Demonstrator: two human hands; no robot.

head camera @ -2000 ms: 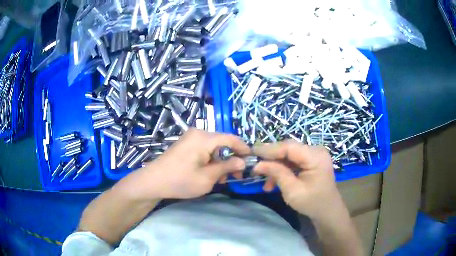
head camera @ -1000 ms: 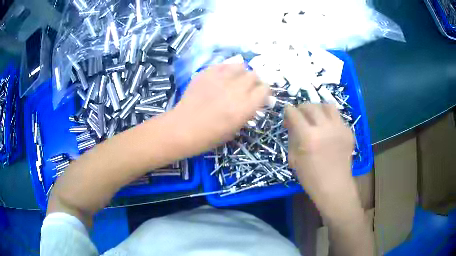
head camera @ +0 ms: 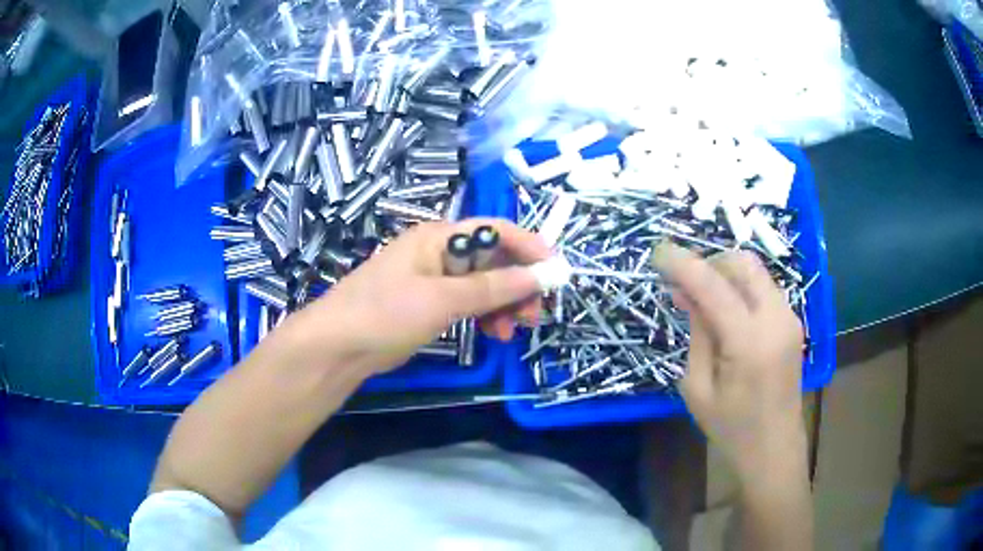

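Note:
My left hand (head camera: 431, 282) is bare. It holds two silver metal tubes (head camera: 472, 248) side by side, their dark round ends facing up, and pinches a white plastic sleeve (head camera: 553, 273) between thumb and fingers. My right hand (head camera: 744, 323) is over the right part of the pin tray, fingers bent and blurred. A thin pin (head camera: 614, 276) seems to run from the sleeve towards my right fingertips; whether they grip it is unclear. Many pins (head camera: 614, 344) lie tangled in the right blue tray (head camera: 825, 312), with white sleeves (head camera: 706, 161) heaped behind.
The middle tray (head camera: 431, 377) holds loose metal tubes (head camera: 340, 161), with a clear bag of tubes (head camera: 259, 54) behind. The left tray (head camera: 162, 231) holds several assembled units (head camera: 172, 312). A bag of white sleeves (head camera: 690, 54) lies behind the right tray. Cartons (head camera: 862, 420) stand at lower right.
My left hand reached over the right tray, then came back left and now has a white sleeve at its fingertips. My right hand moved right, away from the left, over the pins.

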